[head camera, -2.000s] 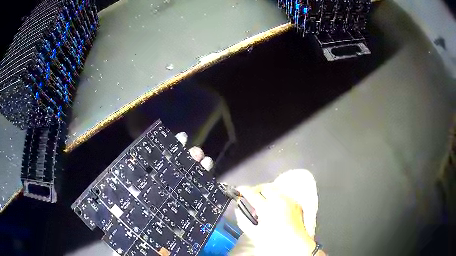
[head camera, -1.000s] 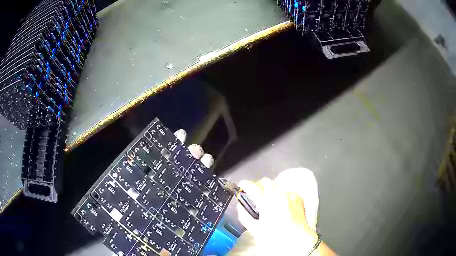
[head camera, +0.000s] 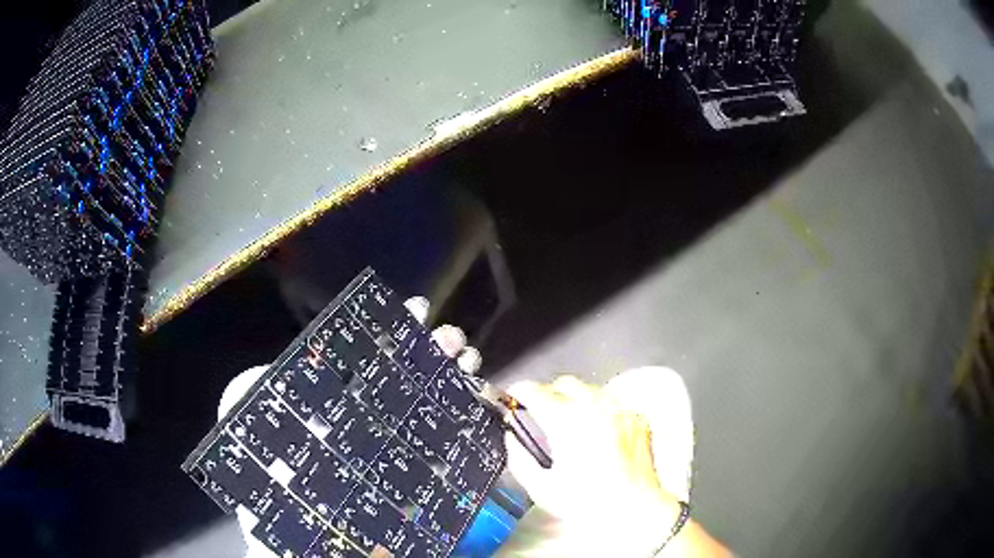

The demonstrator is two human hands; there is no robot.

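Observation:
A black circuit board panel (head camera: 360, 436) with white print is held tilted above my lap, its flat face towards me. My left hand (head camera: 448, 339) holds it from behind; fingertips show past its upper right edge and a pale part of the hand shows at its left edge. The rest of that hand is hidden by the board. My right hand (head camera: 599, 458), washed out by bright light, is shut on small side cutters (head camera: 528, 431) with dark handles. The cutter jaws are at the board's right edge; whether they touch a lead cannot be told.
A grey-green workbench (head camera: 327, 142) with a yellowish edge lies ahead. A rack of upright boards (head camera: 120, 142) with blue parts stands on it at left, and another rack (head camera: 719, 38) at top right, its end handle over the edge. Blue (head camera: 493, 525) shows below the board. Grey floor lies right.
The board has moved a little to the right and down, with my left fingertips moving along. A pale part of my left hand now shows at the board's left edge. My right hand has barely moved.

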